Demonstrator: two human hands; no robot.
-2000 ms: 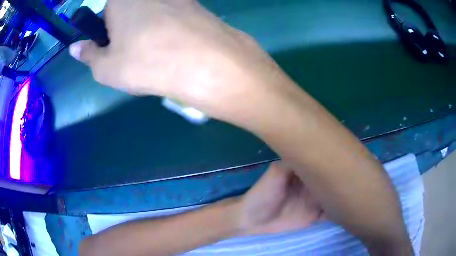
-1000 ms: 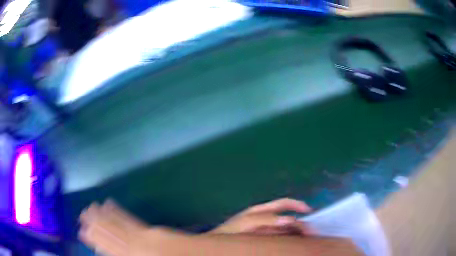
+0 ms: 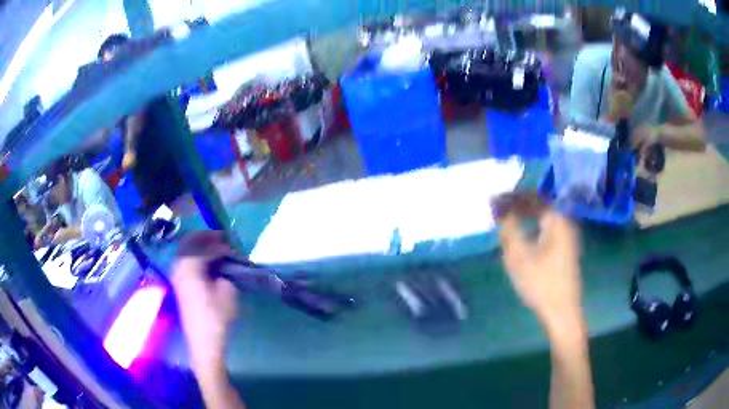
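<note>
My left hand (image 3: 206, 279) is raised over the belt's left part, beside the pink-violet light. Its fingers are closed on a blurred black headset (image 3: 308, 297), which sticks out to the right. My right hand (image 3: 537, 244) is raised over the belt's far side, fingers curled with a gap inside; blur hides whether the fingertips hold anything. A blurred dark piece with pale marks (image 3: 432, 299) lies on the green belt (image 3: 336, 351) between my hands. Black headphones (image 3: 663, 297) lie on the belt at the right, cups towards me.
A white sheet (image 3: 384, 212) lies across the belt. A blue tray with clear bags (image 3: 591, 180) stands at its right. The glowing light (image 3: 137, 326) is at the left. Blue crates (image 3: 396, 120) stand behind. A person (image 3: 639, 96) sits at the far right; others are at the left.
The view has lifted to show the room. My hands, low and close together before, are now raised and wide apart. A black headset is now in my left hand.
</note>
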